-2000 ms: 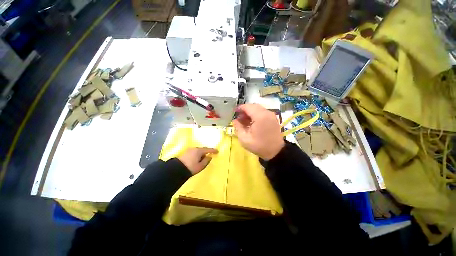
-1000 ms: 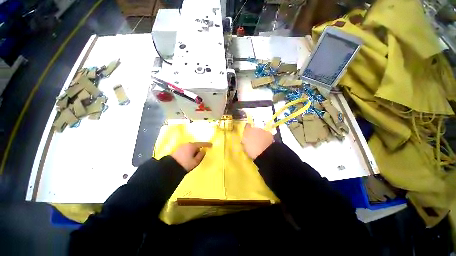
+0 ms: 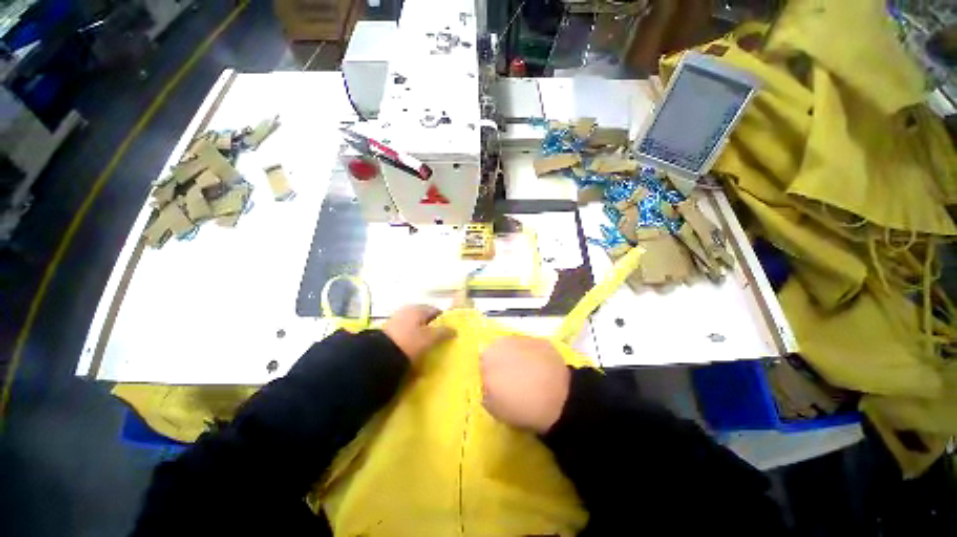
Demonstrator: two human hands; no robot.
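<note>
The yellow tote bag body (image 3: 441, 441) hangs off the table's front edge towards me, its top edge gathered between my hands. My left hand (image 3: 416, 330) holds the top edge left of the centre seam. My right hand (image 3: 525, 383) is on the bag right of the seam, fingers partly hidden. A small tan tab (image 3: 462, 299) sticks up at the top edge. Yellow handles show as a loop (image 3: 347, 300) at the left and a strap (image 3: 607, 294) at the right. The brass-yellow clamp (image 3: 477, 241) sits beyond the bag, under the white machine head (image 3: 432, 126).
Khaki tabs (image 3: 199, 189) lie piled at the left; more tabs with blue bits (image 3: 661, 257) lie at the right. Red-and-black snips (image 3: 394, 155) rest against the machine head. A tilted control panel (image 3: 695, 113) and heaped yellow bags (image 3: 839, 189) stand at the right.
The bag has come out from under the clamp towards me, uncovering the needle plate. Both hands have moved back with it, and the handle loop now shows at the left.
</note>
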